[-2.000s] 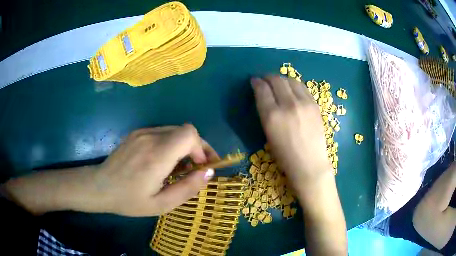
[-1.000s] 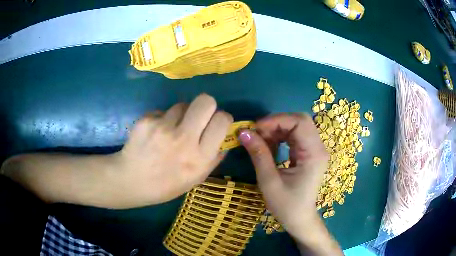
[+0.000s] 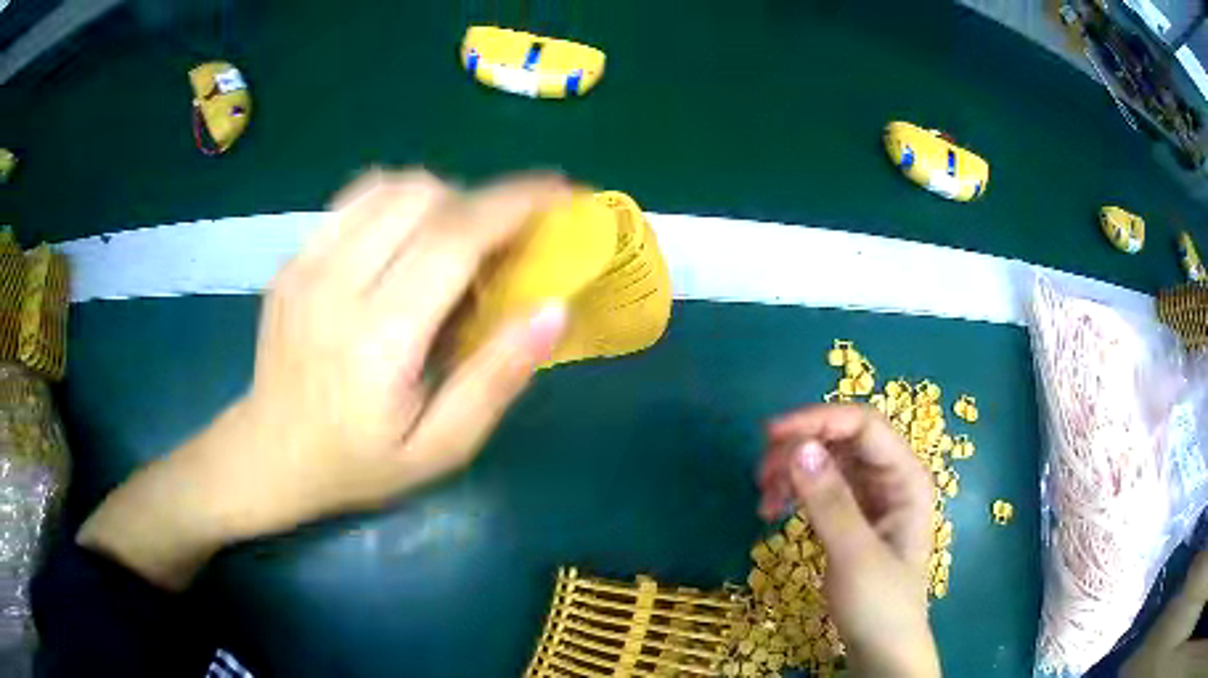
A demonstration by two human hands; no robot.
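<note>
My left hand (image 3: 384, 331) is blurred and holds a yellow base plate (image 3: 563, 252) between thumb and fingers, over the stack of bases (image 3: 633, 298). The hand and plate hide much of the stack. My right hand (image 3: 861, 510) is above the heap of small yellow clips (image 3: 788, 589), with fingers loosely curled and apart; no part shows in it. A row of nested bases (image 3: 636, 629) stands on edge at the bottom, cut off by the picture's edge.
A clear bag of pale pink strands (image 3: 1100, 490) lies at right, near another person's arm (image 3: 1172, 636). Yellow toy bodies (image 3: 533, 62) lie beyond the white strip (image 3: 821, 269). More nested bases (image 3: 43, 311) and a crinkled clear bag (image 3: 29, 477) are at far left.
My left hand has moved up from in front of me to the stack with the base plate. My right hand has let go of the plate and moved right. The view has shifted.
</note>
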